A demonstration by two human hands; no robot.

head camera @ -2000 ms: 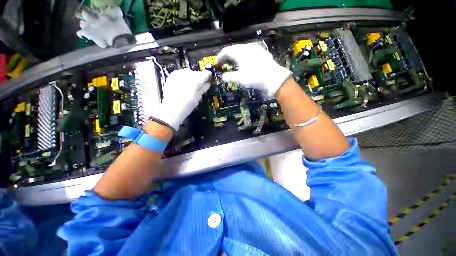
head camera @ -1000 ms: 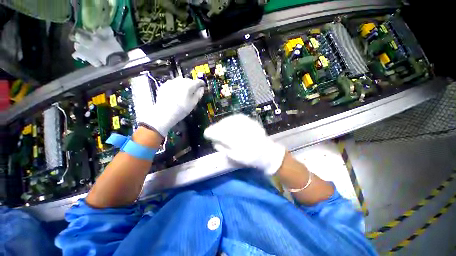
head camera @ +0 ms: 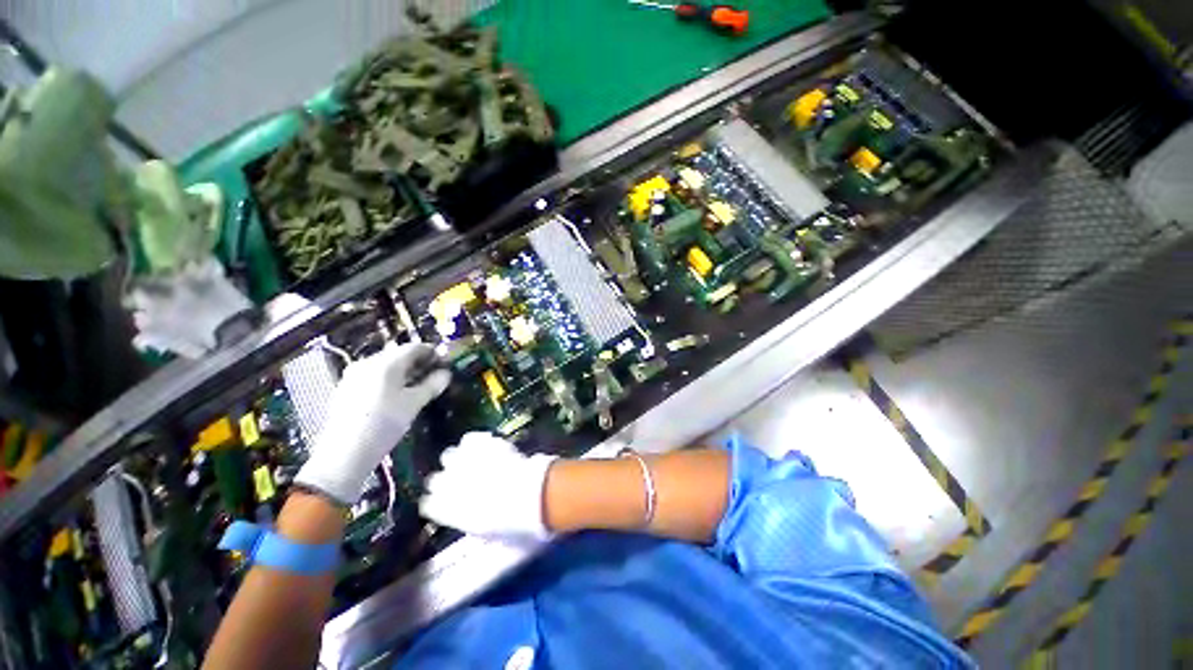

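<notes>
A green circuit board (head camera: 523, 314) crowded with parts lies in a black carrier in front of me, with a silver ribbed heat sink (head camera: 582, 282) on its right side. My left hand (head camera: 366, 419), white-gloved with a blue wrist strap (head camera: 285, 551), is at the board's left edge. Its fingertips are closed around a small dark olive piece (head camera: 429, 368). My right hand (head camera: 487, 488), white-gloved, is low over the conveyor's near side, fingers curled. Whether it holds anything cannot be told. Olive pieces (head camera: 602, 382) lie at the board's near edge.
More boards in carriers lie left and right (head camera: 720, 216). Behind the silver rail (head camera: 811, 327) of the line are bins heaped with olive pieces (head camera: 432, 118), an orange-red screwdriver (head camera: 717, 16) on a green mat (head camera: 602, 66), a pale-green fan (head camera: 59, 170) and a spare glove (head camera: 190, 312).
The view has turned, showing more of the bins and the screwdriver. My right hand, first over the board, has drawn back to the near side. My left hand stays by the board's left edge.
</notes>
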